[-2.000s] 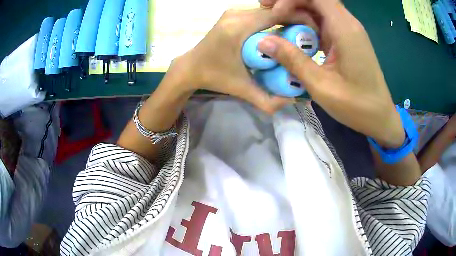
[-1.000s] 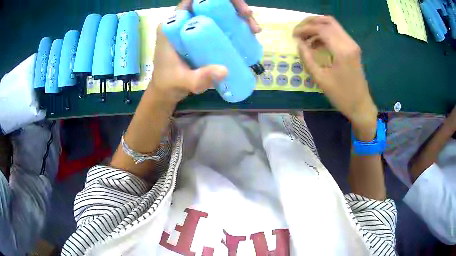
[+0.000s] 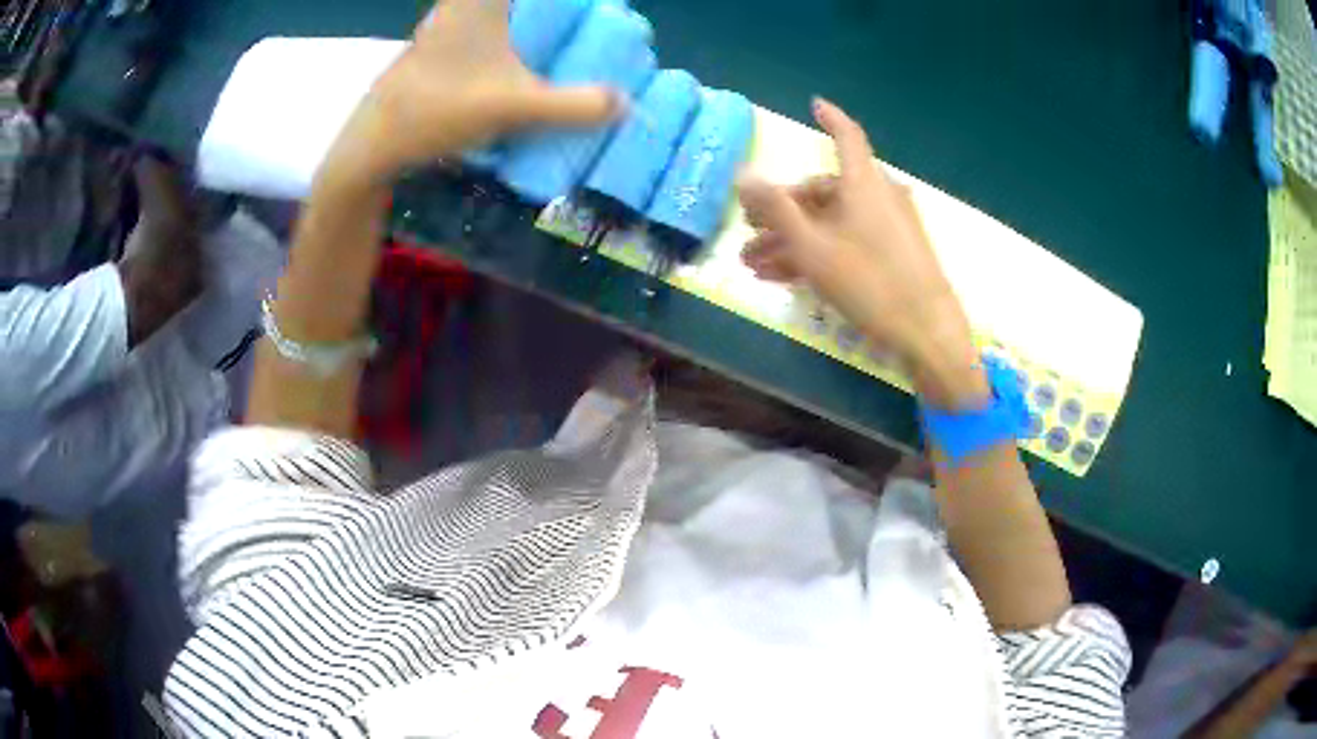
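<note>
Several light-blue handle units (image 3: pixel 703 171) stand close together at the upper middle, with thin black forked ends pointing towards the wearer. My left hand (image 3: pixel 451 98) is at their left side, its thumb lying across the blue surfaces. Blur and overlap hide whether it grips any unit. My right hand (image 3: pixel 852 248) is right of the units, over the label sheet, with its fingers apart and nothing visible in them. The pale-yellow label sheet (image 3: pixel 1072 419) shows rows of grey round labels, partly covered by my right hand and wrist.
A white pad (image 3: pixel 267 123) lies at the left. More blue units (image 3: pixel 1213 90) and yellow sheets (image 3: pixel 1293 289) are at the far right. A small white round piece (image 3: pixel 1210 570) is near the table edge (image 3: pixel 1155 556). Another person's arm (image 3: pixel 156 253) is at the left.
The view has turned, so the table edge slants. My left hand has gone from the three units held over the sheet to the row at the left. My right hand is now nearer the row.
</note>
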